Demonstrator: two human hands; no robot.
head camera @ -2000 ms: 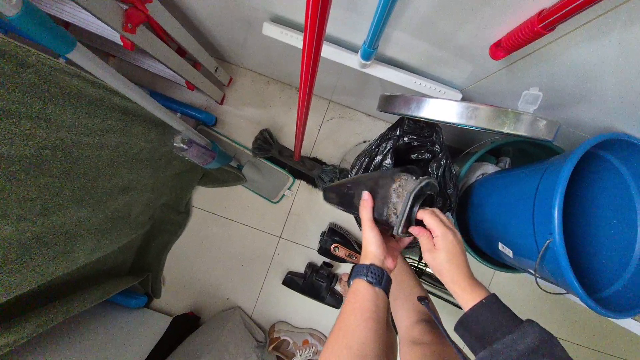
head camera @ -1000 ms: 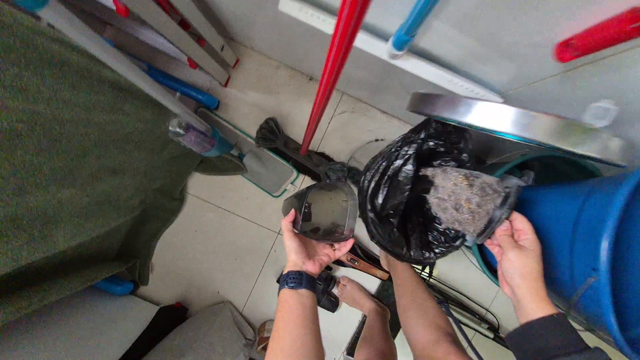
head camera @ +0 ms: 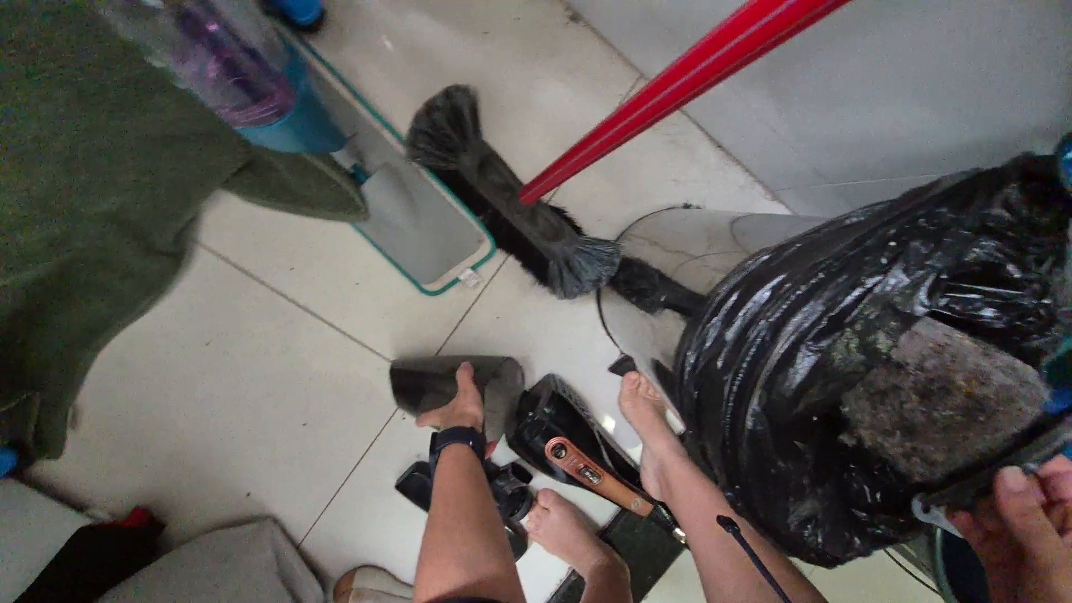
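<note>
My left hand (head camera: 462, 410), with a dark watch on the wrist, grips a dark translucent plastic cup (head camera: 410, 381) low over the tiled floor. Beside the cup lies a black vacuum cleaner body (head camera: 544, 402) with a copper-coloured strip. At the right edge, my right hand (head camera: 1017, 511) pinches the rim of a dust-caked filter (head camera: 946, 402). The filter is over the mouth of a bin lined with a black plastic bag (head camera: 754, 335). Part of my right hand is cut off by the frame.
A broom head (head camera: 519, 201) with a red handle (head camera: 670, 92) stands near a flat mop (head camera: 435, 226). Green cloth (head camera: 100, 167) hangs at left. Another person's bare feet (head camera: 569, 523) and legs are beside the bin. A black floor nozzle (head camera: 414, 486) lies by my left forearm.
The dark cup and the filter, together in my hands two seconds ago, are now apart. My left hand has lowered the cup beside the vacuum body. The view has moved closer to the floor.
</note>
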